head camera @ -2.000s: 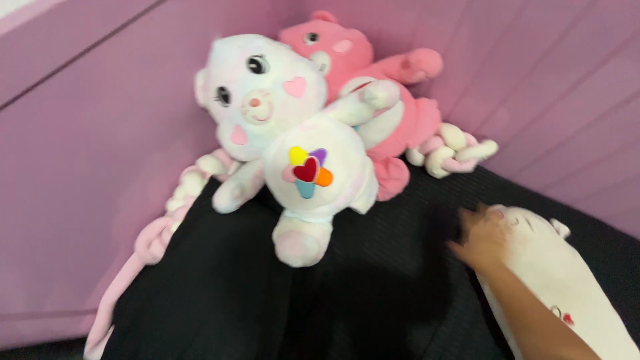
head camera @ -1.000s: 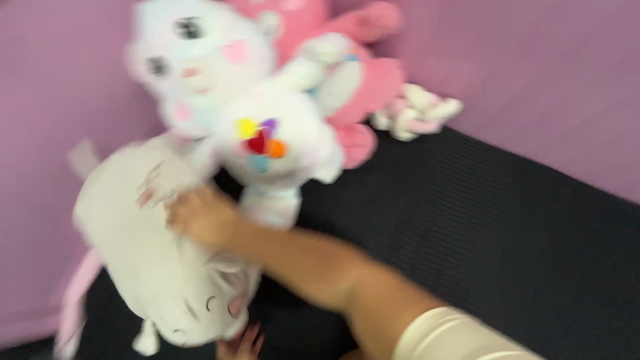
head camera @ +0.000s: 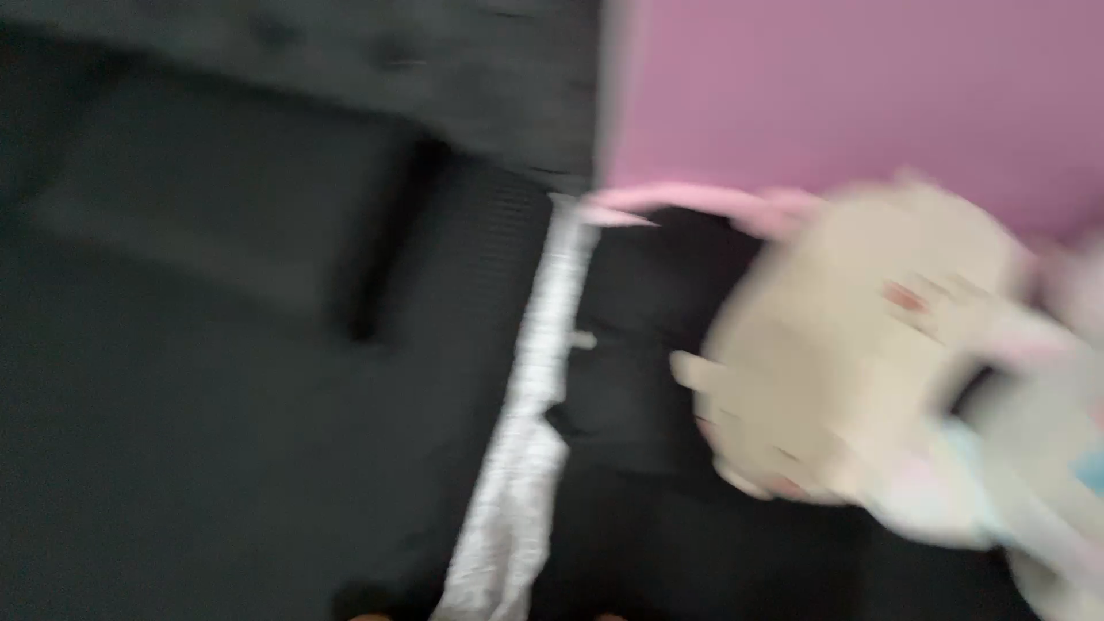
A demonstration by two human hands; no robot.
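A cream plush toy (head camera: 793, 371) with small ears and a stitched face lies on black ribbed fabric, right of centre. Against its right side rests a pale pastel plush bear (head camera: 992, 483), blurred and cut off by the right edge. A long strip of white textured cloth (head camera: 526, 414) runs from the centre down to the bottom edge. Two skin-toned slivers at the bottom edge, one on each side of the cloth, look like parts of my left hand (head camera: 371, 617) and my right hand (head camera: 611, 617). What they hold or touch is hidden.
A mauve panel (head camera: 845, 95) stands behind the toys, with a pink braided cord (head camera: 707, 198) along its foot. Dark fabric (head camera: 216, 414) covers the left side, with a raised dark cushion-like shape (head camera: 224, 181) at the upper left. All is blurred by motion.
The cream plush, at the far right two seconds ago, was under my hand beside the pastel bear one second ago. That hand is off it now. The view has swung far left.
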